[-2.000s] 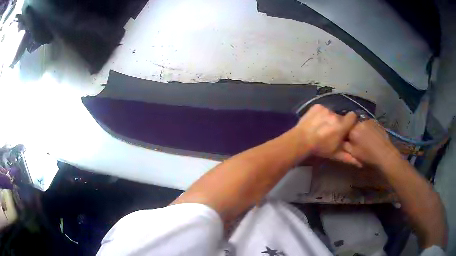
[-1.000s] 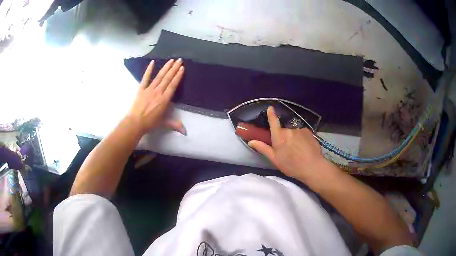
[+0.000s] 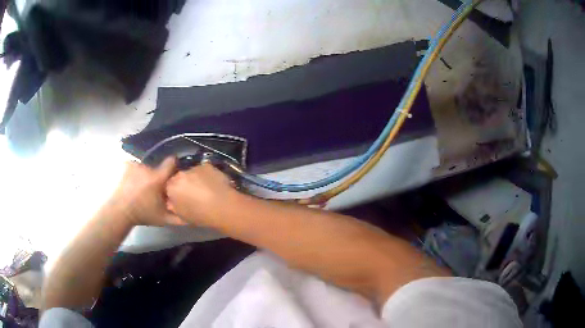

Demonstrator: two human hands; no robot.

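Observation:
The color-blocked panel lies flat across the table, dark grey strip at the back, purple strip in the middle, white section at the front. The steam iron stands on the panel's left end, over the purple strip and white section. My right hand is closed around the iron's handle, which it hides. My left hand is blurred and presses against my right hand at the iron's left side. Its fingers are partly hidden, so its hold cannot be told.
The blue and yellow hose and cord curve over the panel from the iron to the top right. Crumpled dark cloth lies at the far left. The pressing table has dark stains at right. Various items lie below its right edge.
The iron and my right hand have moved left along the panel. My left hand has left the flat panel and come against my right hand. The hose now crosses the panel.

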